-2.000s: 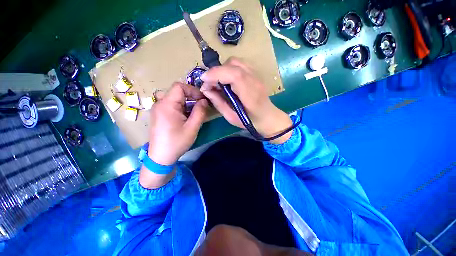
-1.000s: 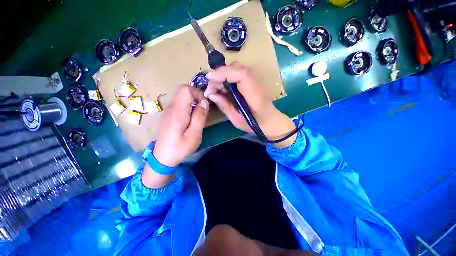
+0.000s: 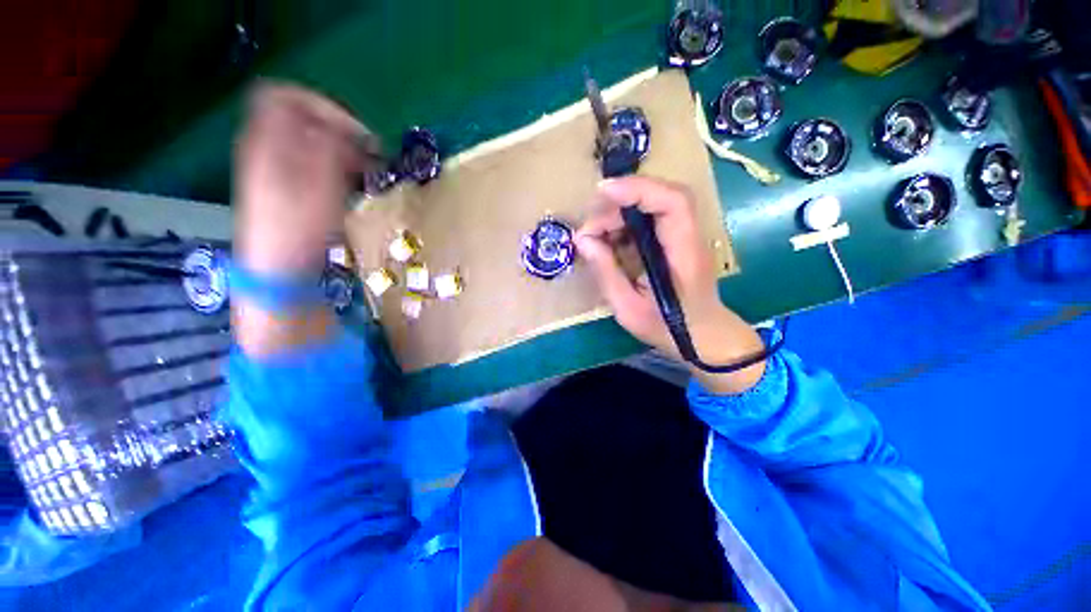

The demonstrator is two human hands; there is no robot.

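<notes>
My right hand holds the soldering iron over the right part of the tan work board, its barrel pointing to the far side. One round housing lies on the board just left of my right fingertips. Another round housing lies at the board's far edge, partly behind the iron. Several small white and yellow batteries lie on the board's left part. My left hand is blurred, beyond the board's left end, with its fingers near round housings; what it holds cannot be told.
More round housings stand on the green bench at right, beside a taped white disc with a tail. A pale strip lies by the board. A solder spool and clear trays are at left. A yellow-black object is at the back.
My left hand has left the housing on the board and moved to the far left. My right hand is off that housing, still holding the iron. The view has shifted, moving the bench rightwards and down.
</notes>
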